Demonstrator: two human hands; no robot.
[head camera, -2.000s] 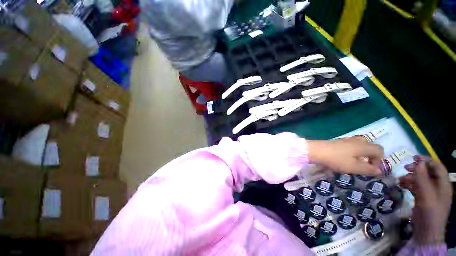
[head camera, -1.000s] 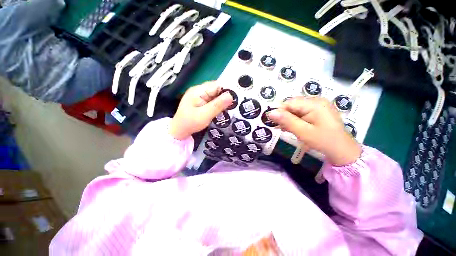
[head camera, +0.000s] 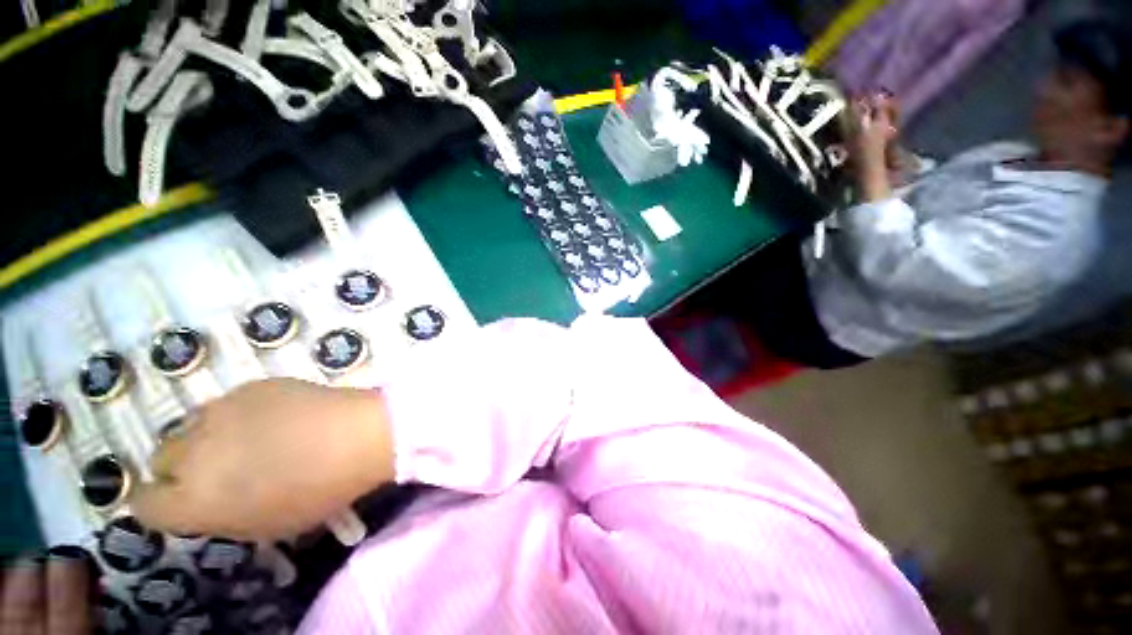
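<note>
Smartwatches with cream straps lie in rows on a white sheet (head camera: 410, 267) at left; several carry round printed labels, such as the watch at the upper right of the group (head camera: 360, 289). Two plain black faces show at far left, one a watch near the sheet's edge (head camera: 41, 424). My right hand (head camera: 267, 459) is over the watches, back up, fingertips low beside a face; what they hold is hidden. My left hand (head camera: 47, 602), cut off at the lower left corner, has its fingers at the edge of a dark label sheet (head camera: 161, 589), blurred under my right hand.
Another label sheet (head camera: 577, 217) lies on the green bench (head camera: 472, 248), near a white box (head camera: 636, 143) and a small white square (head camera: 662, 222). Dark trays (head camera: 292, 186) with heaped strapped watches stand behind. A person in a pale smock (head camera: 956, 261) works at right.
The view has swung to the right. My right hand has moved from the label sheet to the watches; my left hand is now mostly out of the picture.
</note>
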